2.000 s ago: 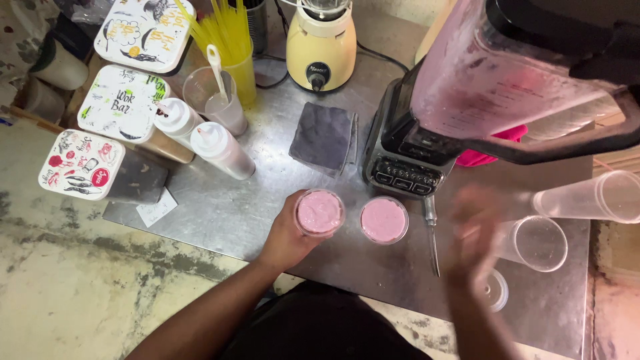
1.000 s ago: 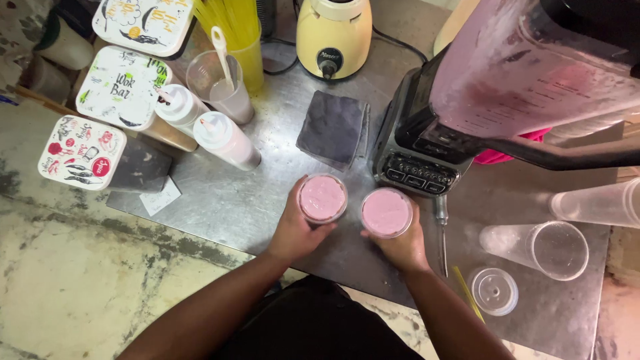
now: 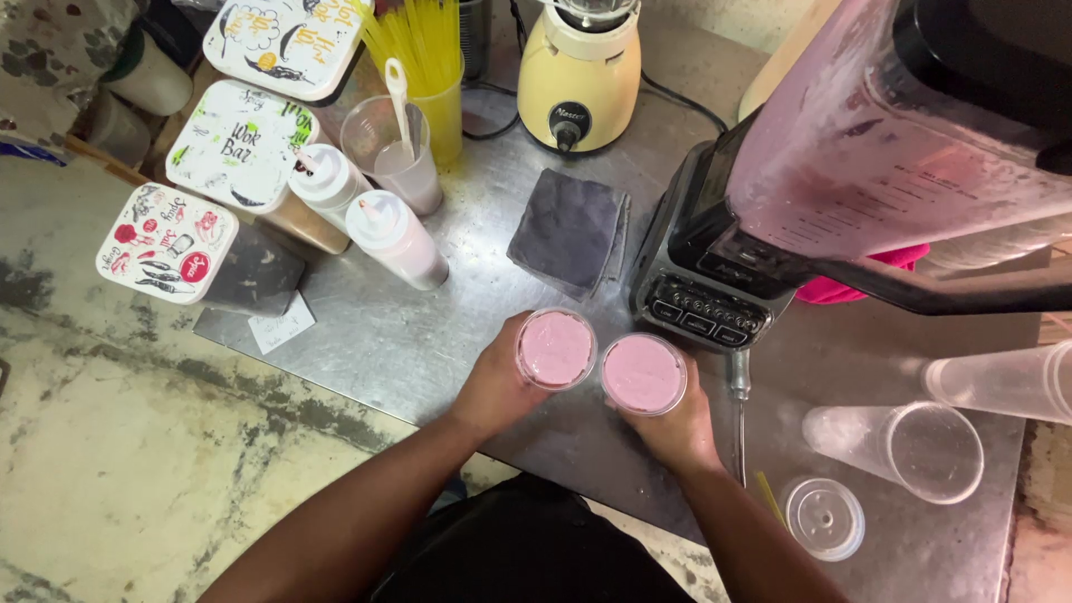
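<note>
My left hand point(image 3: 496, 381) is wrapped around a clear plastic cup point(image 3: 556, 348) filled with a pink blended drink. Beside it, my right hand point(image 3: 680, 425) grips a second clear cup point(image 3: 644, 373) of the same pink drink. The two cups are upright, side by side, with rims close together and no lids on. Behind them lies a folded dark cloth point(image 3: 566, 230). To the right of the cloth stands a black blender base point(image 3: 712, 276), its large jar point(image 3: 871, 159) coated inside with pink. The undersides of both cups are hidden.
Squeeze bottles point(image 3: 395, 239), lidded containers point(image 3: 243, 144) and a cup of yellow straws point(image 3: 434, 100) stand at left. A cream blender point(image 3: 578, 79) is at the back. At right are a metal-handled utensil point(image 3: 739, 377), a clear lid point(image 3: 824, 519) and an empty plastic cup point(image 3: 934, 452).
My right hand, away from the cups two seconds ago, has taken hold of the right cup. Since one second ago the two cups have come closer together.
</note>
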